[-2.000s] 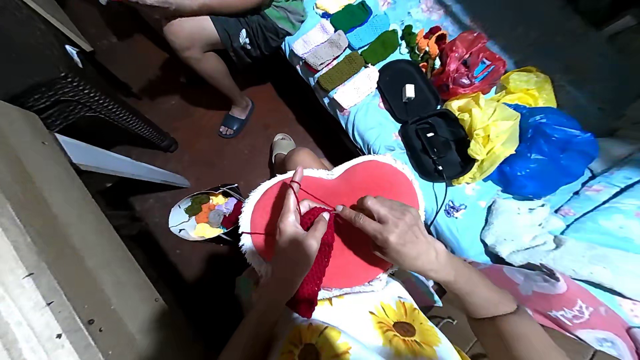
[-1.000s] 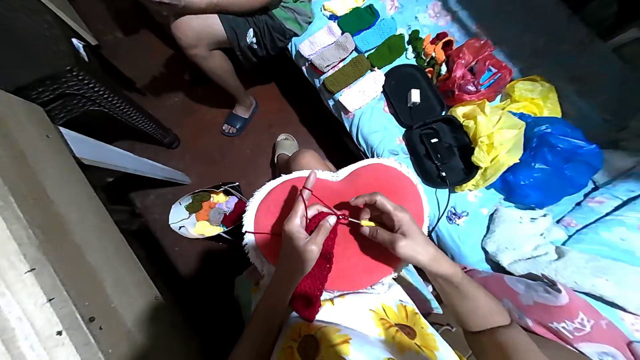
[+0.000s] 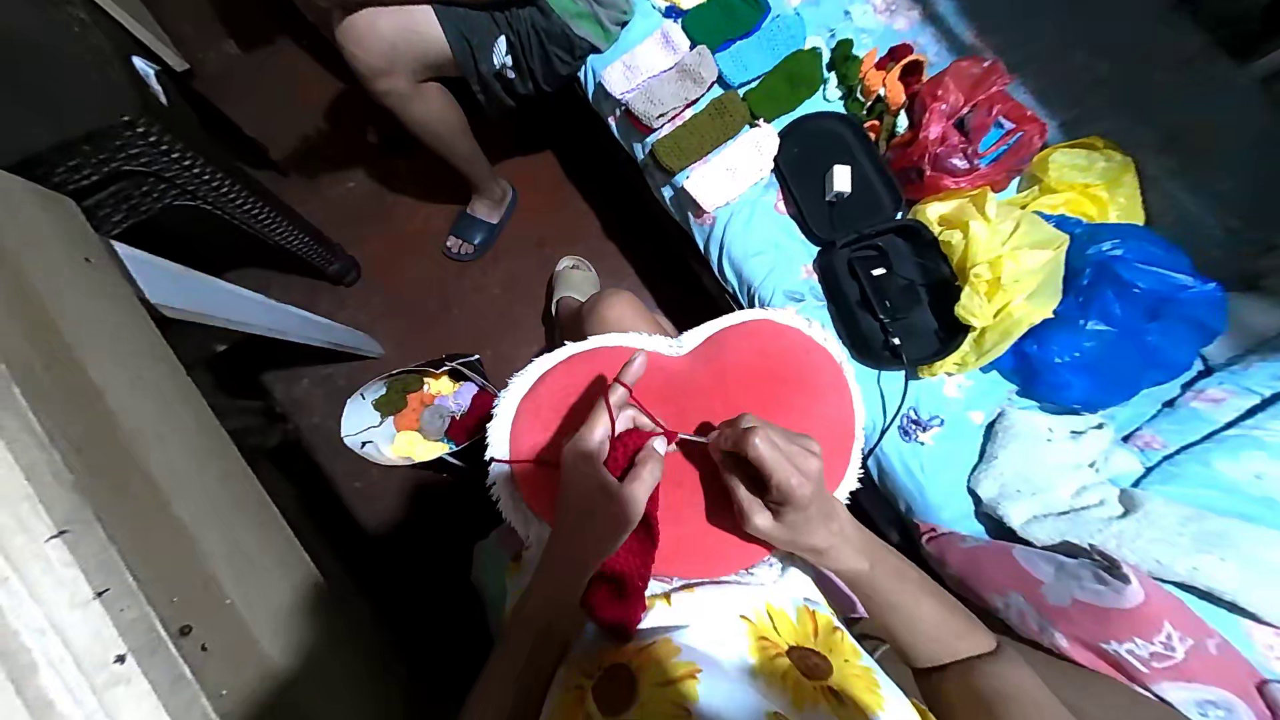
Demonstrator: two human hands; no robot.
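My left hand (image 3: pixel 612 470) pinches the top edge of a dark red crocheted piece (image 3: pixel 622 580), which hangs down past the palm. Red yarn (image 3: pixel 640 402) loops around its raised index finger and trails off to the left. My right hand (image 3: pixel 775 480) grips a crochet hook (image 3: pixel 694 437), its shaft pointing left and its tip at the edge of the piece. The hook's handle is mostly hidden in the fingers. Both hands are above a red heart-shaped cushion (image 3: pixel 700 520) with white fluffy trim, on my lap over sunflower-print cloth (image 3: pixel 720 650).
Left of the cushion stands a container (image 3: pixel 365 415) of coloured yarn balls. On the bed to the right lie crocheted rectangles (image 3: pixel 700 130), an open black case (image 3: pixel 845 300), and red, yellow and blue plastic bags (image 3: pixel 1120 310). Another person's leg (image 3: pixel 430 110) is at the upper left.
The right hand has shifted and turned around the hook; the yellow handle seen a second ago is now covered by the fingers. The left hand keeps its hold on the red piece.
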